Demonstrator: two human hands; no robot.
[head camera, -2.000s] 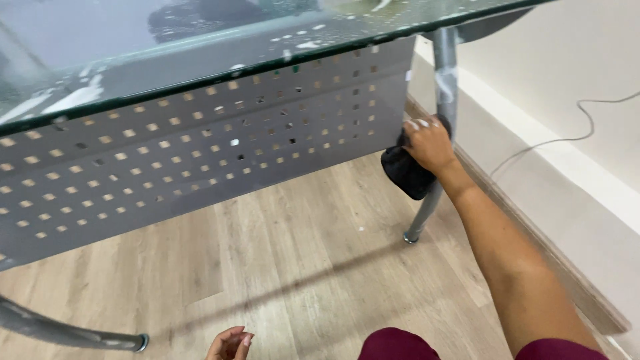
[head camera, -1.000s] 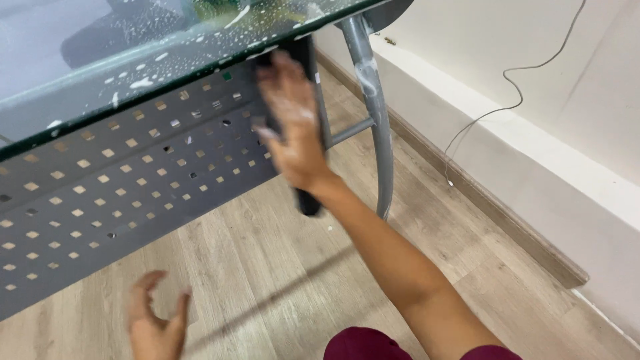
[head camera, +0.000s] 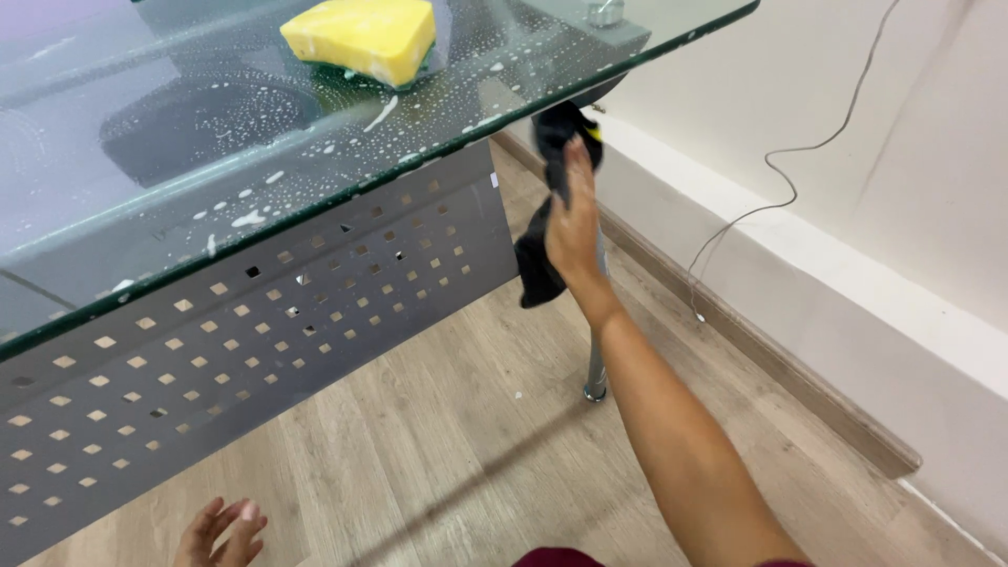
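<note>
My right hand (head camera: 576, 224) holds a black cloth (head camera: 542, 264) against the upper part of the desk's metal leg (head camera: 596, 358), just below the glass tabletop (head camera: 236, 169). The cloth covers much of the leg's upper part and hangs down at the left of my hand. My left hand (head camera: 220, 535) is low in the view, its fingers curled and apart, with nothing in it, over the wooden floor. A yellow sponge with a green underside (head camera: 362, 35) lies on the glass, among soap suds and drops.
A grey perforated metal panel (head camera: 331, 291) runs below the glass. On the right, a white wall ledge (head camera: 756, 236) with a wooden baseboard (head camera: 772, 366) passes close behind the leg. A thin grey cable (head camera: 768, 209) hangs down the wall to the floor.
The right hand, low on the leg at first and blurred over the panel's end one second ago, is now on the leg's upper part with the cloth. The yellow sponge has come fully into view.
</note>
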